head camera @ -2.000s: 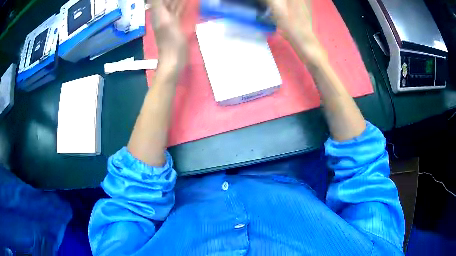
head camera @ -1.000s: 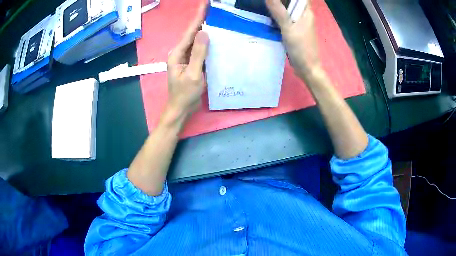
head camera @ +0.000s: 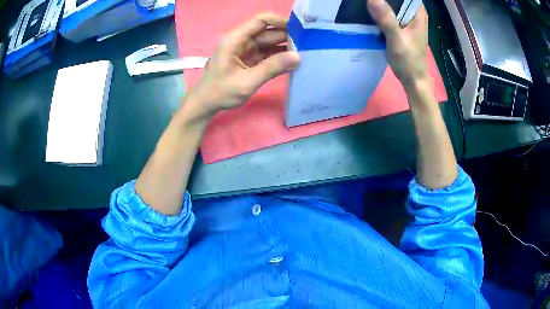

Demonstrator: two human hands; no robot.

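A white inner box (head camera: 335, 87) stands out of the lower end of a white and blue printed sleeve (head camera: 328, 13), tilted over the mat. My right hand (head camera: 403, 45) grips the sleeve at its right side, thumb on the dark picture. My left hand (head camera: 241, 63) is at the left side of the box, fingers curled and thumb near the blue edge; whether it touches is unclear. The sleeve's top is cut off by the picture's upper edge.
The pink-red mat (head camera: 241, 136) lies on the dark green bench. Another white box (head camera: 78, 113) and a folded white strip (head camera: 166, 65) lie at left. Blue-and-white sleeve stacks (head camera: 114, 17) are at upper left. A scale (head camera: 494, 60) stands at right. A blue smock shows at lower left.
The sleeve came down over the upper part of the white box, which was lying on the mat. Both are now raised, tilted and further right. My left hand has loosened beside them.
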